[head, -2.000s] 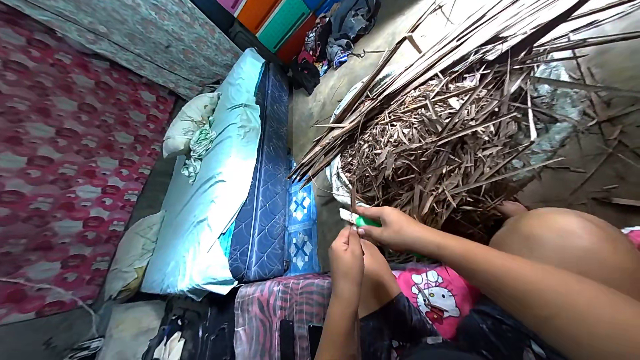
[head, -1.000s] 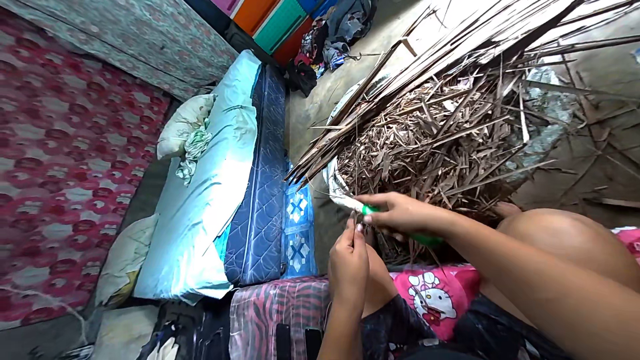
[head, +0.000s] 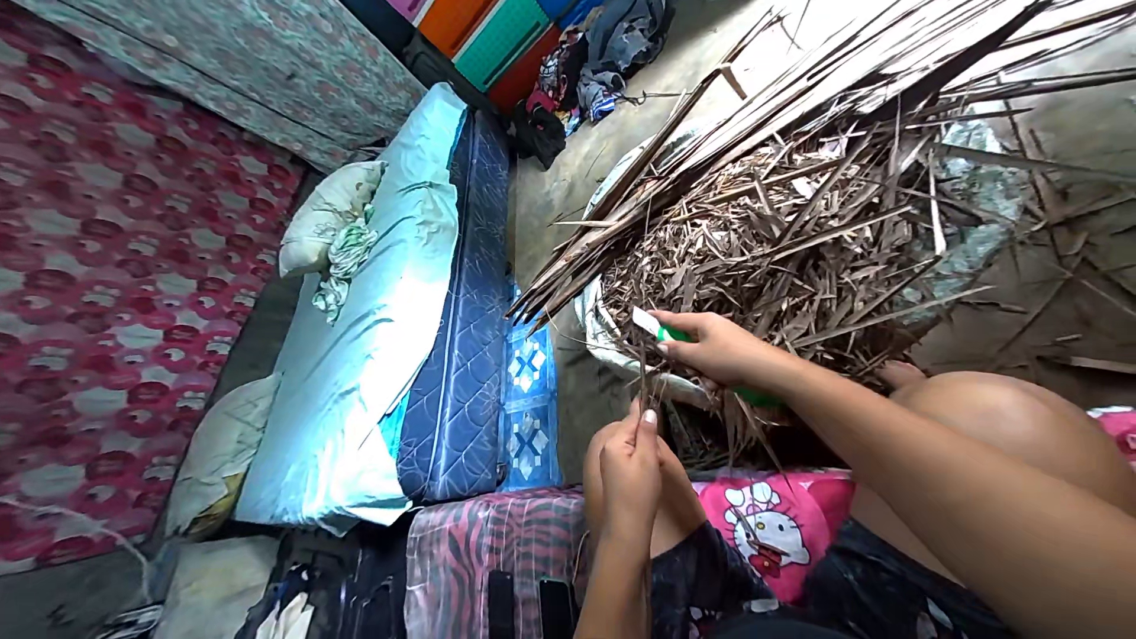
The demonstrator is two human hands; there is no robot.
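My right hand (head: 710,346) is closed round the green handle of a knife (head: 646,322), its short pale blade pointing up and left. Just below it, my left hand (head: 632,444) pinches a thin dried leaf strip (head: 644,382) between thumb and fingers, the strip standing upward near the blade. Beyond both hands lies a heap of cut brown dried leaf pieces (head: 728,257) on a whitish sack (head: 599,333). Long dried leaf strips (head: 621,200) lie across the heap's far left side.
A blue mattress (head: 470,311) with a pale sheet lies at the left. A pink cartoon-print cloth (head: 799,524) is between my legs. Two dark phones (head: 556,608) rest on a striped cloth (head: 488,541). Clothes (head: 612,62) are piled on the floor farther off.
My left hand has moved down, away from the knife, and a strip now shows between the two hands. The knife blade, hidden a second ago, is in sight.
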